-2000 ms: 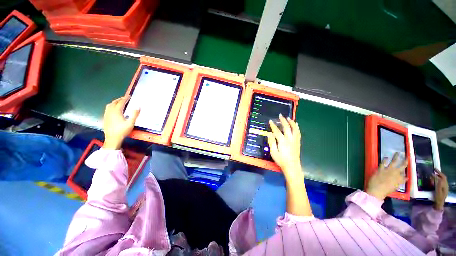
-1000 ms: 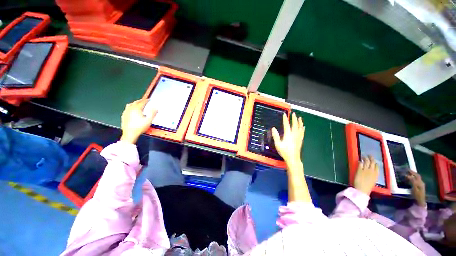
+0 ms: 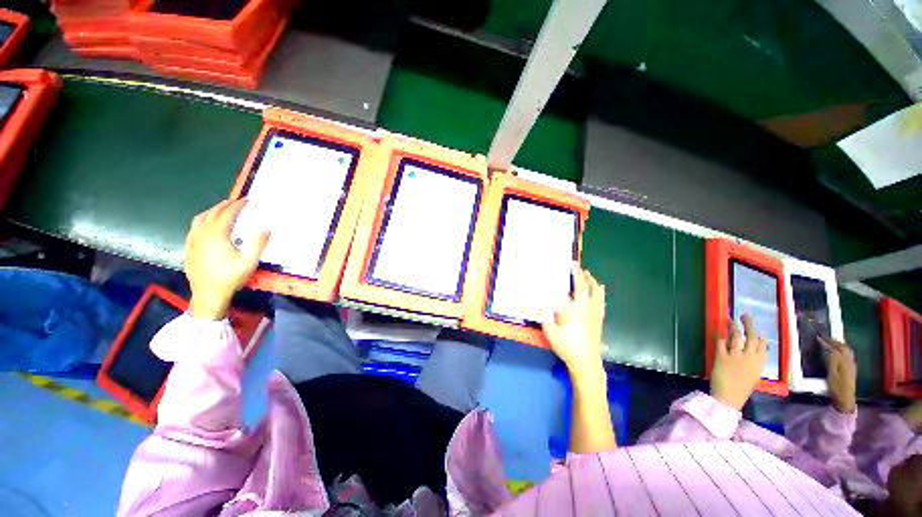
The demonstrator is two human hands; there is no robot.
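Three tablets in orange foam trays lie side by side on the green belt. The left tablet (image 3: pixel 298 207) shows a white screen with small dark or blue dots near its corners. The middle tablet (image 3: pixel 425 230) is white with one dot at its upper left. The right tablet (image 3: pixel 534 252) shows a plain white screen. My left hand (image 3: pixel 217 257) lies over the left tray's lower left edge, fingers spread, fingertips on the glass near a dot. My right hand (image 3: pixel 574 321) is open at the right tablet's lower right corner, fingertips at the glass edge.
Stacked orange trays (image 3: pixel 212 45) stand behind the belt at upper left. A pale post (image 3: pixel 541 81) rises behind the right tray. Other people's hands (image 3: pixel 738 358) work on an orange-framed tablet and a white-framed one (image 3: pixel 812 323) at right. A lower tray (image 3: pixel 147 348) sits below the belt edge.
The right tablet's dark menu list has turned into a white screen. My right hand has moved down from over the screen to its lower right corner. My left hand stays at the left tablet.
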